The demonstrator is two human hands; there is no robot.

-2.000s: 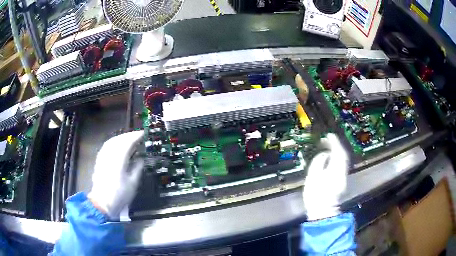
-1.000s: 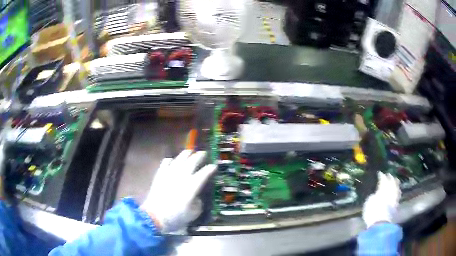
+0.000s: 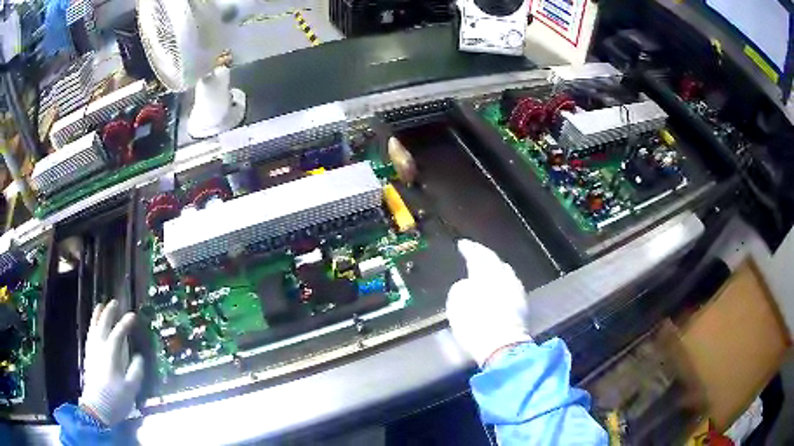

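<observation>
A large green circuit board (image 3: 235, 305) lies in a black carrier tray on the line, with a long silver-white heatsink (image 3: 274, 213) across it. A yellow fixture piece (image 3: 400, 207) and a tan positioning block (image 3: 402, 160) stand by the heatsink's right end. My gloved left hand (image 3: 111, 366) is at the carrier's left edge, fingers apart, nothing seen in it. My gloved right hand (image 3: 489, 301) is over the carrier's dark right part, fingers bent; its palm side is hidden.
More boards stand in carriers at the right (image 3: 601, 165) and far left (image 3: 22, 322). A shiny conveyor rail (image 3: 348, 383) runs along the front. A white fan (image 3: 213, 104) is behind. An open carton (image 3: 740, 322) is at the lower right.
The view has swung, so the main board now shows further left. A gap now shows between the main and right-hand carriers. My left hand is lower at the carrier's left edge.
</observation>
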